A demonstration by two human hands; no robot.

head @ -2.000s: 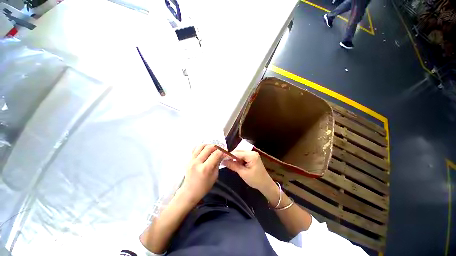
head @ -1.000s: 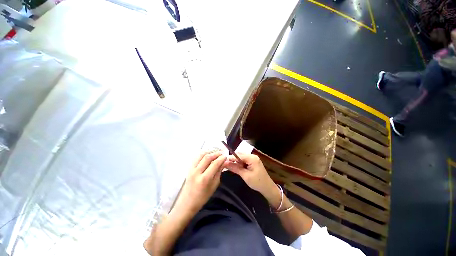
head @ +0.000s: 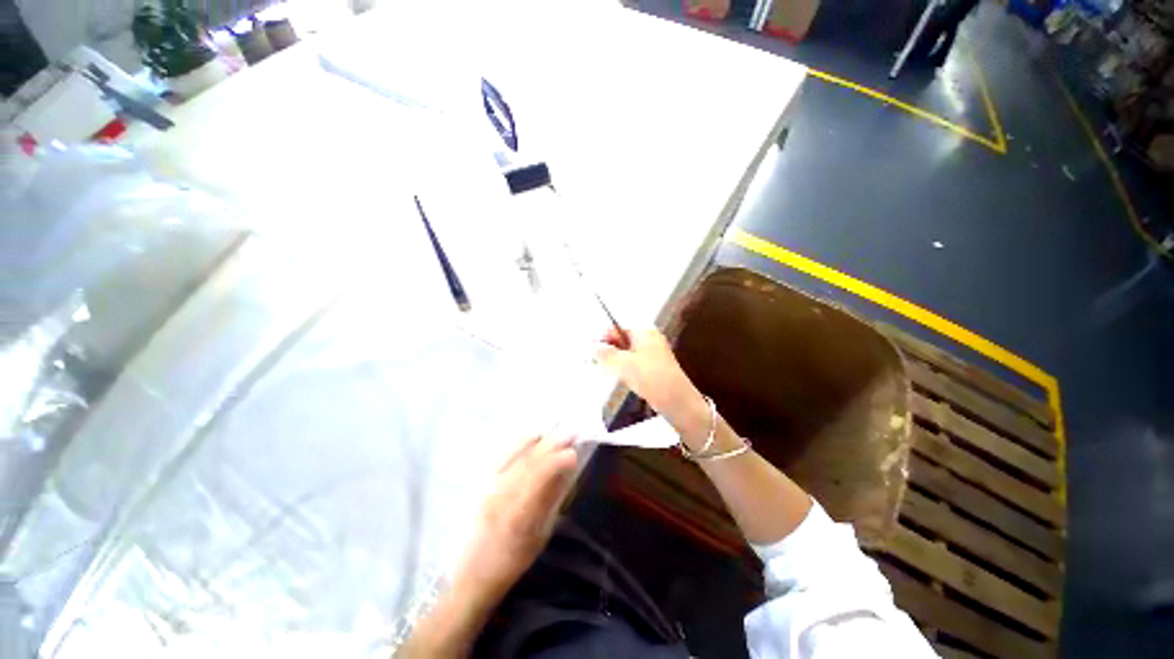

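Note:
My left hand (head: 518, 505) is at the near table edge, its fingertips pinching a white strip (head: 637, 434) that stretches right, passing behind my right wrist. My right hand (head: 657, 373) is farther forward over the table's right edge and holds a thin dark brown-red stick (head: 610, 315), its tip pointing away and left. Whether a label is on the tip is too small to tell. Large clear plastic bags (head: 296, 476) lie flat on the table left of my hands.
A black tapered tool (head: 442, 255) and a white holder with a black clip (head: 528, 178) lie on the white table (head: 644, 116). A brown bin (head: 824, 386) stands right of the table on a wooden pallet (head: 985, 515). A person's legs show at the far top right.
My right hand has moved forward with the stick, away from my left hand, which stays near the edge. The white strip shows longer. The view has tilted up; the walking person has left it.

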